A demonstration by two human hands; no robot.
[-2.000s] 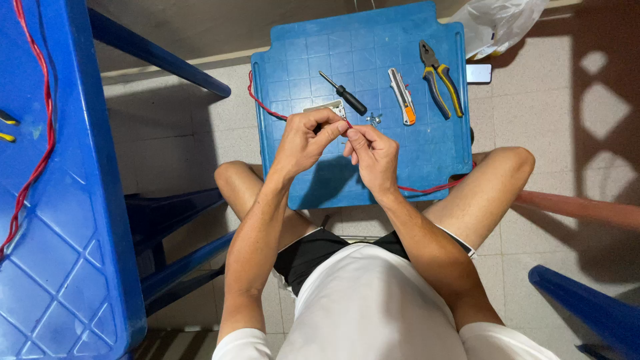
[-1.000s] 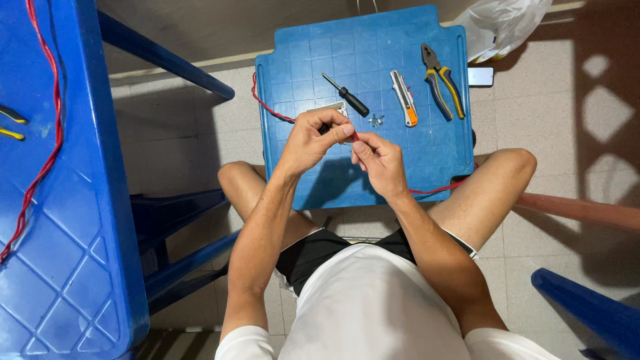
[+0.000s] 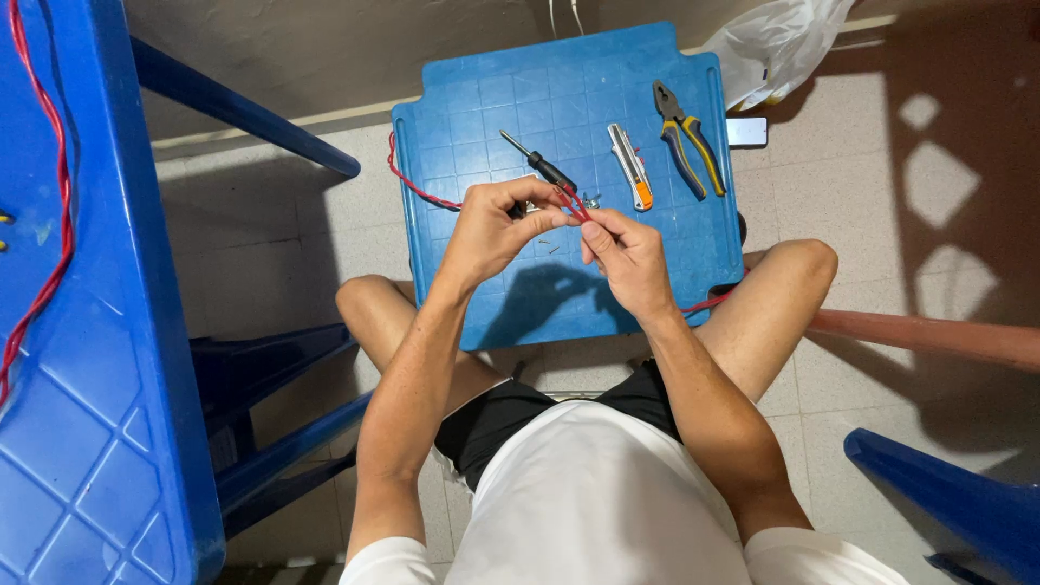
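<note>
My right hand (image 3: 630, 248) pinches a red electrical wire (image 3: 575, 205) whose two ends spread apart above the fingers. Close beside it, my left hand (image 3: 508, 223) has its thumb and forefinger at the left end of the wire; whether it grips the wire is hard to tell. Beyond the hands lie a black-handled screwdriver (image 3: 552, 171), a utility knife (image 3: 631, 169) with an orange end and combination pliers (image 3: 686, 142). Small metal parts (image 3: 592, 201) are partly hidden behind the fingers. A pale plate-like piece (image 3: 530, 180) shows behind my left hand.
The blue plastic table (image 3: 504, 106) stands between my knees. More twisted red wire (image 3: 422, 193) runs off its left edge. A larger blue table (image 3: 81, 357) is at left, a phone (image 3: 747, 132) and plastic bag (image 3: 772, 49) at upper right, a blue chair part (image 3: 934, 496) at lower right.
The two wire ends now show spread apart between my hands; earlier the fingers mostly covered them. My hands stay close together over the table. The tools have not moved.
</note>
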